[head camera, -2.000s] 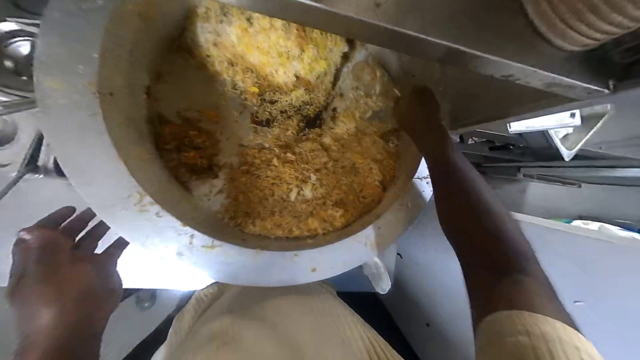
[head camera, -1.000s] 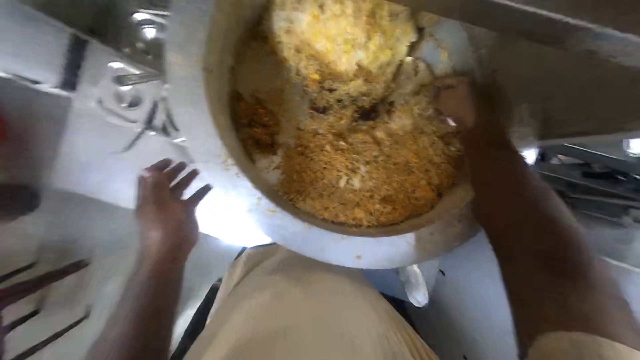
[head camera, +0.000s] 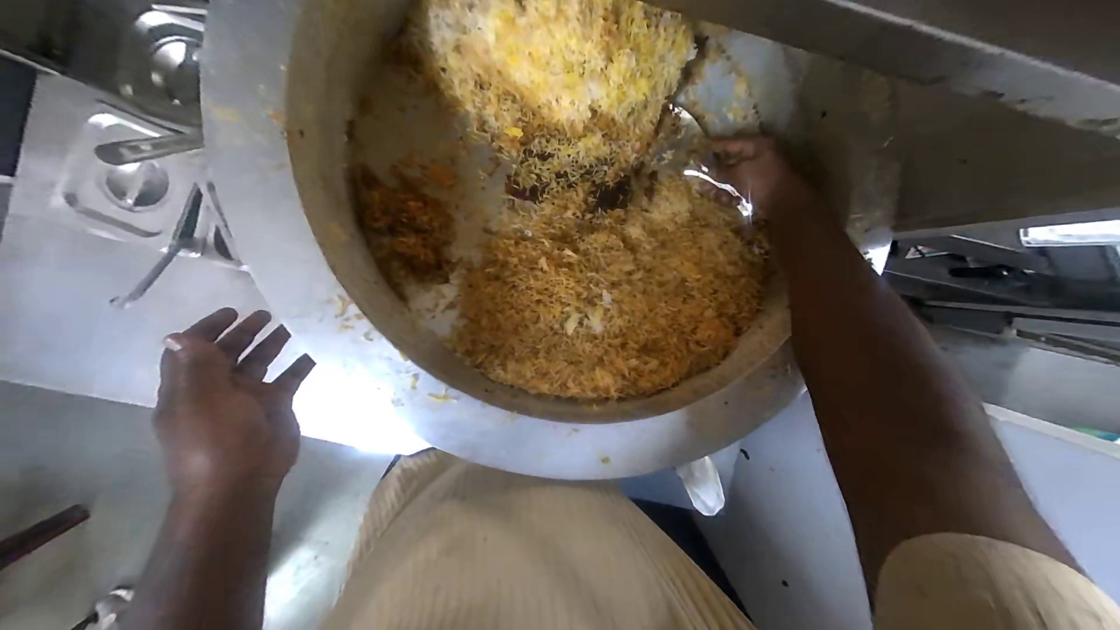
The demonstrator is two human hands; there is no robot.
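A wide metal pot (head camera: 262, 219) with a broad flat rim holds browned, orange-tinted rice (head camera: 612, 297) in its near part and a heap of yellow and white rice (head camera: 560, 61) at the far side. Darker red-brown food (head camera: 407, 223) lies against the left wall. Inside the pot's right side, my right hand (head camera: 748, 175) has curled fingers on the edge of a shiny dish (head camera: 700, 166), partly hidden by the hand and rice. My left hand (head camera: 232, 394) is empty, fingers spread, just off the rim at lower left.
Steel containers with lids and a ladle handle (head camera: 149, 149) stand left of the pot. A metal shelf edge (head camera: 919, 52) overhangs it at upper right. A whitish piece (head camera: 702, 486) hangs below the near rim. Further steel surfaces (head camera: 1050, 376) lie at the right.
My right hand stays inside the pot's right side, with its fingers a little differently placed. My left hand remains spread beside the rim. The view has shifted.
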